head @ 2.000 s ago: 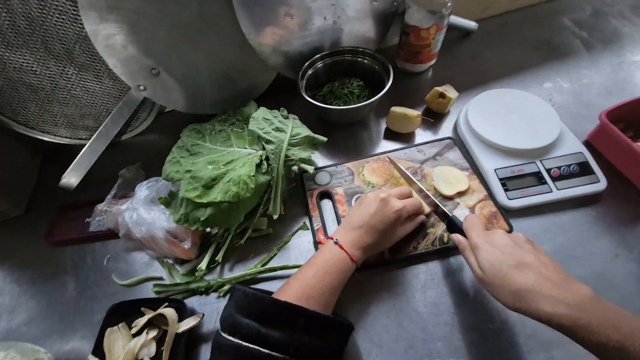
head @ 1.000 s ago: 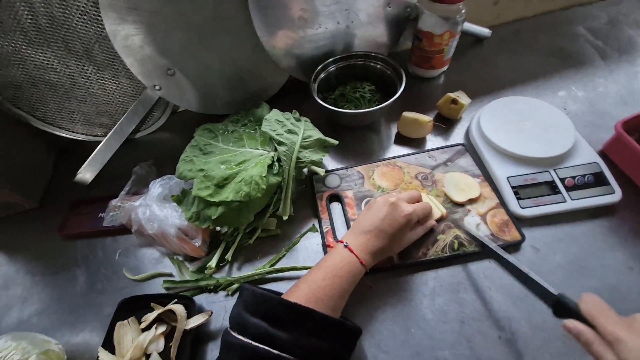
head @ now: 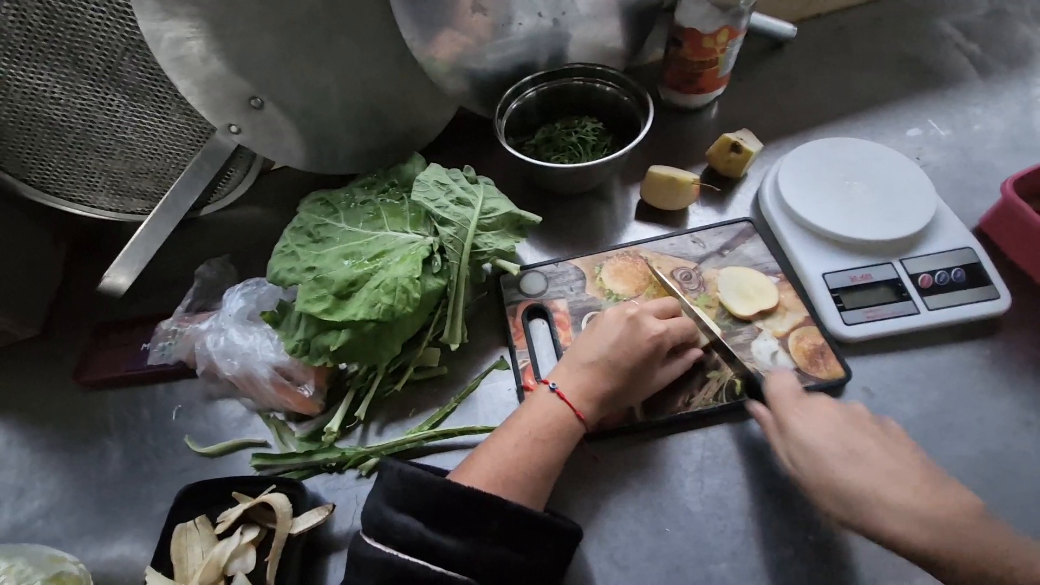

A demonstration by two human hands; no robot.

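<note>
My left hand (head: pixel 630 357) rests on a printed cutting board (head: pixel 601 268), its fingers curled over a piece of pale food that is mostly hidden. My right hand (head: pixel 821 447) is closed around the dark handle of a kitchen knife (head: pixel 705 323). The blade lies slantwise across the board, right beside my left fingertips. A pale cut slice (head: pixel 747 292), perhaps potato or apple, sits on the board to the right of the blade. Two yellowish cut pieces of fruit, one nearer (head: pixel 669 188) and one farther (head: pixel 734 153), stand behind the board.
A white digital scale (head: pixel 857 188) stands right of the board. Behind are a steel bowl (head: pixel 574 166) of chopped greens and a jar (head: pixel 705 57). Leafy greens (head: pixel 366 252) and a plastic bag (head: pixel 244 341) lie left; a black tray (head: pixel 191 496) of peels is in front. A red container (head: pixel 1016 219) is far right.
My right hand has brought the knife from the board's lower right back over the board, against my left fingers, where it also was two seconds ago. My left hand stays on the board.
</note>
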